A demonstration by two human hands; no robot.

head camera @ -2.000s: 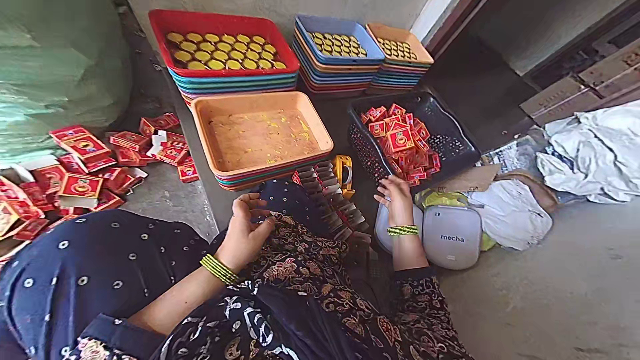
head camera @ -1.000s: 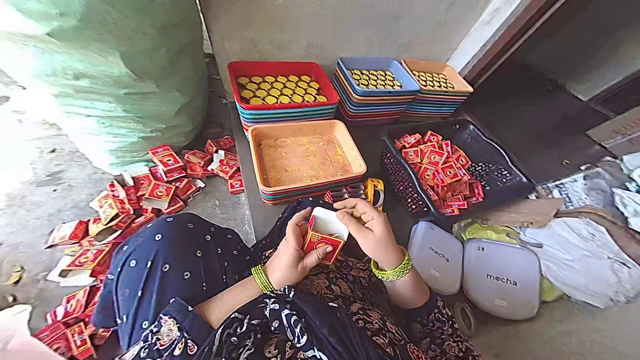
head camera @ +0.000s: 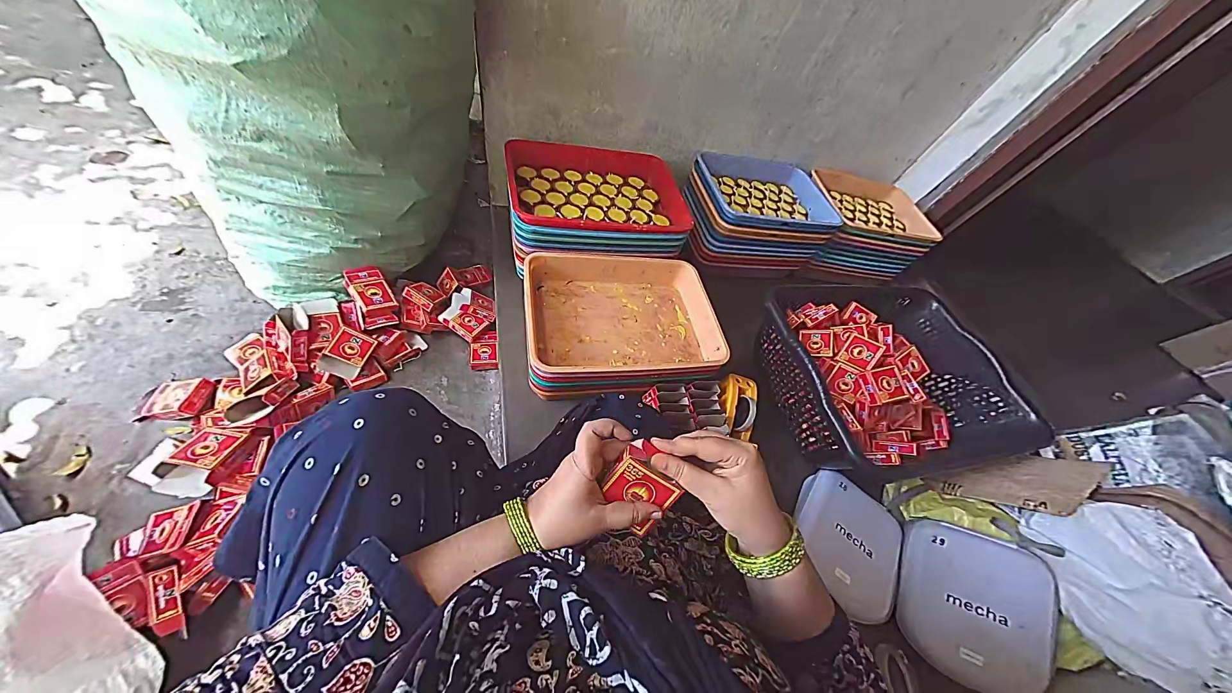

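A small red printed cardboard box [head camera: 639,484] is held over my lap. My left hand [head camera: 589,481] grips its left and lower edges. With bent fingers my right hand [head camera: 727,474] pinches a red flap at the box's top edge. Just beyond my hands lie small dark compartments with red edges [head camera: 688,404], partly hidden, beside a yellow object [head camera: 739,404]. An orange tray [head camera: 626,318] with yellow residue tops a stack behind them. To the right, a black plastic basket [head camera: 1001,409] holds many red boxes [head camera: 866,371].
Stacked trays with yellow-topped round pieces stand by the wall: red [head camera: 597,154], blue [head camera: 760,168] and orange [head camera: 876,183]. Loose red boxes [head camera: 346,351] litter the floor at left, below a large green sack [head camera: 318,144]. Two grey cases [head camera: 977,602] and plastic bags [head camera: 1136,549] lie right.
Two seconds ago my hands were apart without a box. One second ago they held a box with its white inside showing; now its red printed face shows and my right fingers are at the flap.
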